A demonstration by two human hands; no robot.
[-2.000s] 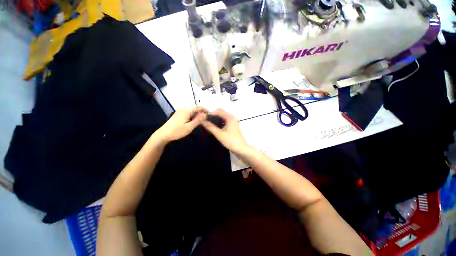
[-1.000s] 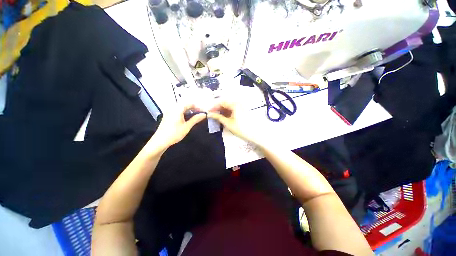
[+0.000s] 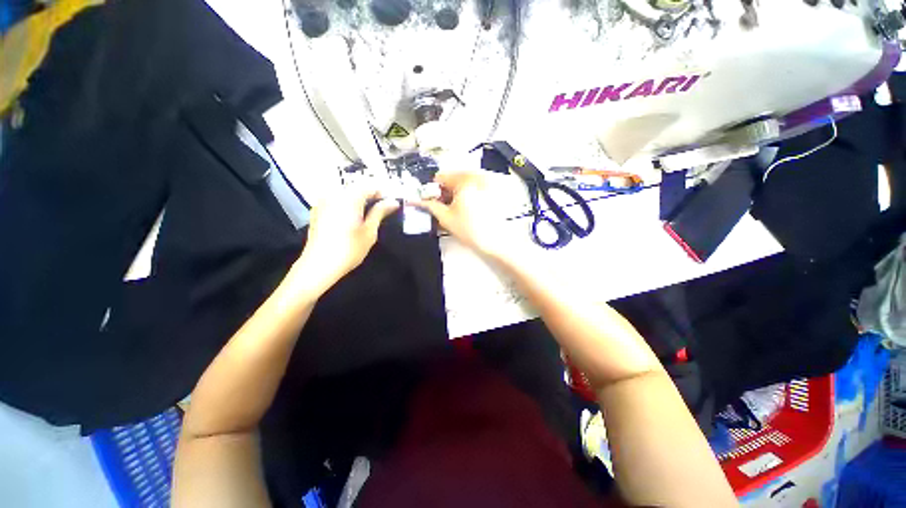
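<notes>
Black cloth (image 3: 368, 308) lies over the table edge below my hands. A small white piece (image 3: 416, 219) shows at its upper edge, between my hands. My left hand (image 3: 346, 223) pinches the cloth edge with thumb and fingers, just in front of the presser foot area. My right hand (image 3: 462, 203) pinches the white piece at its right side, close to the left hand. The needle and presser foot (image 3: 412, 167) are partly hidden by fingers and blurred by glare.
The white HIKARI machine (image 3: 636, 99) spans the top. Black-handled scissors (image 3: 556, 210) lie right of my hands, with an orange and blue tool (image 3: 606, 180) behind. A black cloth pile (image 3: 89, 218) covers the left. A red basket (image 3: 810, 427) and blue basket (image 3: 139, 461) stand below.
Both hands have moved up toward the presser foot with the cloth edge. The white piece, not visible between the hands at first, now shows there. The view has shifted closer to the machine.
</notes>
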